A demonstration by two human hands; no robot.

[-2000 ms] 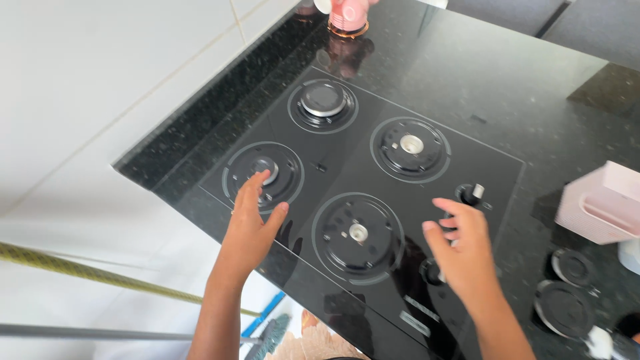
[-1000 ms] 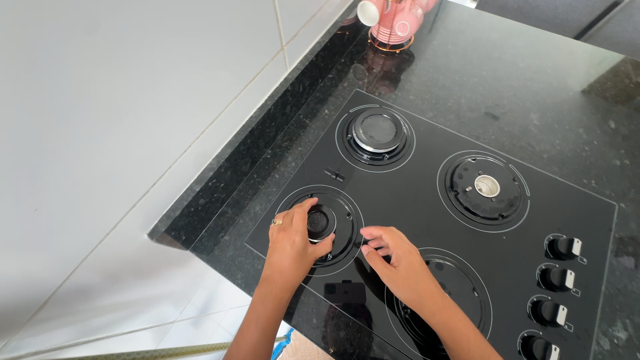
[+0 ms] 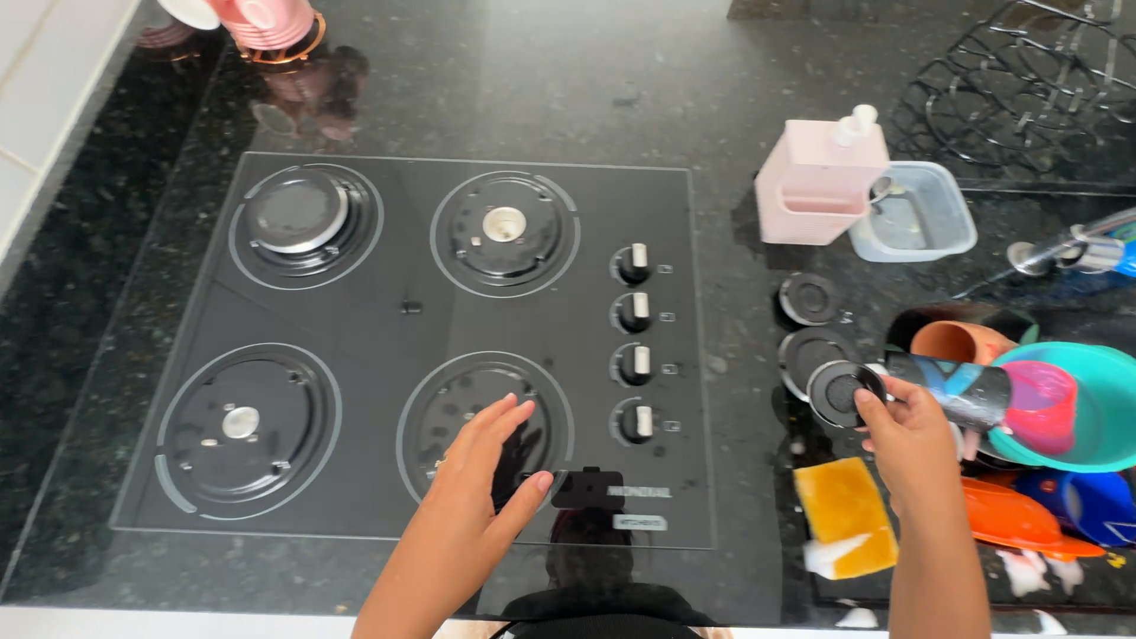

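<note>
My right hand [image 3: 905, 435] holds a round black burner cap [image 3: 845, 393] by its edge, over a larger burner cap [image 3: 815, 359] lying on the granite counter. Another small burner part [image 3: 808, 299] lies just behind them. My left hand [image 3: 484, 497], fingers apart and holding nothing, hovers over the near right burner of the black glass cooktop [image 3: 373, 311] and partly hides it. The near left burner [image 3: 240, 422] and far right burner [image 3: 504, 224] show bare bases. On the far left burner a cap [image 3: 297, 210] is seated. Several knobs [image 3: 635, 365] line the cooktop's right side.
Right of the cooktop stand a pink soap dispenser [image 3: 816, 186] and a clear plastic container [image 3: 923, 217]. Wire pan supports [image 3: 1021, 98] lie behind. A yellow sponge [image 3: 848, 515] with suds, a teal bowl [image 3: 1100, 408] and an orange plastic item [image 3: 1012, 519] are near my right hand.
A second ago both hands were at the near left burner, the left on a black burner part; that burner now shows a bare base. My right hand has moved right, to the parts beside the cooktop.
</note>
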